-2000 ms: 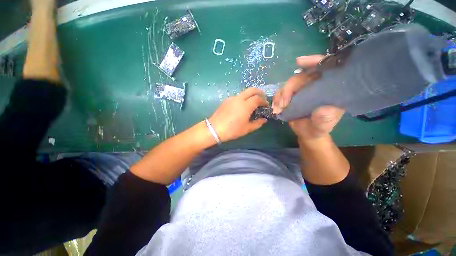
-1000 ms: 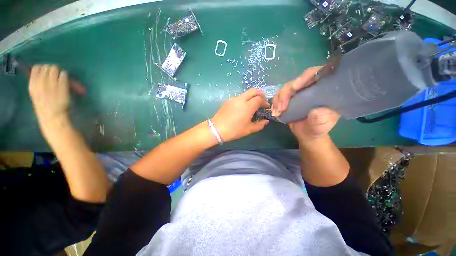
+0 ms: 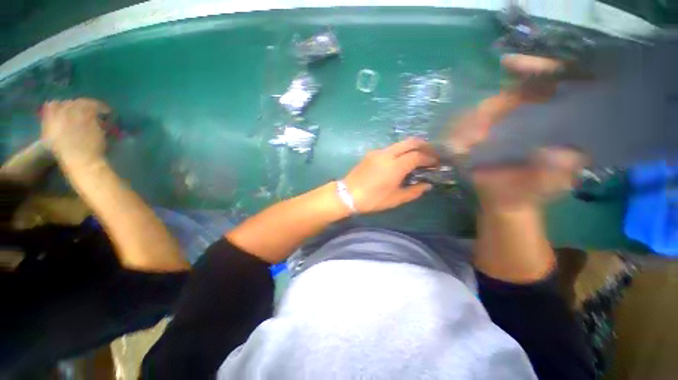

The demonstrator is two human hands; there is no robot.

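My left hand (image 3: pixel 390 177) holds a small dark circuit board (image 3: pixel 433 177) between thumb and fingers, low over the front of the bench. My right hand (image 3: pixel 520 159) is blurred and grips the large grey power cutter (image 3: pixel 595 111), whose body runs off to the right. The cutter's tip is blurred near the board; I cannot tell if they touch. Small pale clippings (image 3: pixel 418 100) lie scattered on the bench beyond my left hand.
Three silvery board pieces (image 3: pixel 299 95) lie in a column at centre left. A pale ring (image 3: pixel 367 81) lies near the clippings. A pile of boards (image 3: pixel 524 30) is at the back right, a blue bin (image 3: pixel 654 208) at the right. Another person's hands (image 3: pixel 78 133) are at the left.
The view has shifted, so the bench things appear further right. The cutter and my right hand have moved right, away from my left hand. The neighbour's second arm now shows.
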